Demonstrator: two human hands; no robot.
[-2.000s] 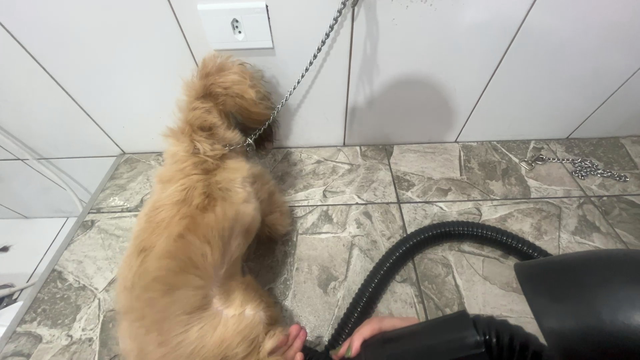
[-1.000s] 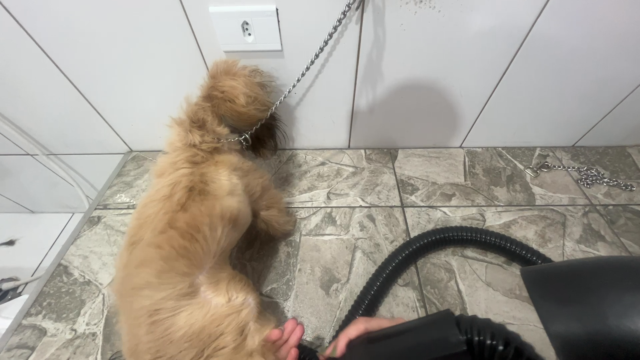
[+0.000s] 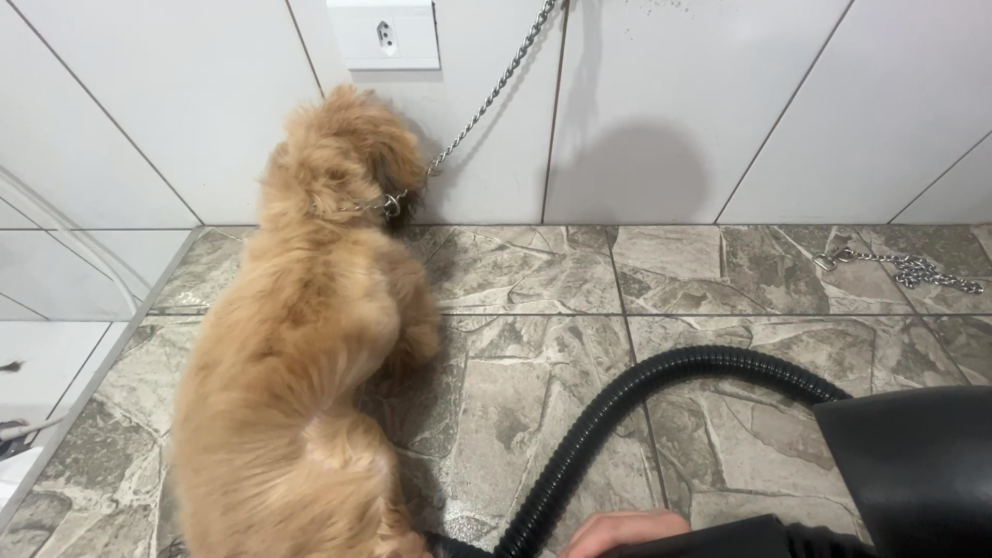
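Observation:
A dog with curly golden fur [image 3: 287, 349] is on the stone-patterned surface at left, its head turned to the wall. A metal chain [image 3: 496, 89] runs up from its neck. My left hand [image 3: 409, 546] shows only a little at the bottom edge, against the dog's rear; its fingers are mostly cut off. My right hand [image 3: 624, 531] is right of it, beside a black ribbed hose [image 3: 589, 434], with its lower part outside the view. A short dark tube [image 3: 457, 547] lies between the hose and the dog's rear. The right hand's grip is hidden.
A tiled wall [image 3: 651, 77] with a white power outlet [image 3: 387, 39] stands behind the dog. A loose metal chain [image 3: 914, 271] lies at back right. A large black object [image 3: 914, 465] covers the lower right. A metal edge [image 3: 93, 387] borders the surface at left.
My left hand, whose fingers showed beside the dog's rear a second ago, is now mostly below the view. The dog's head has turned slightly.

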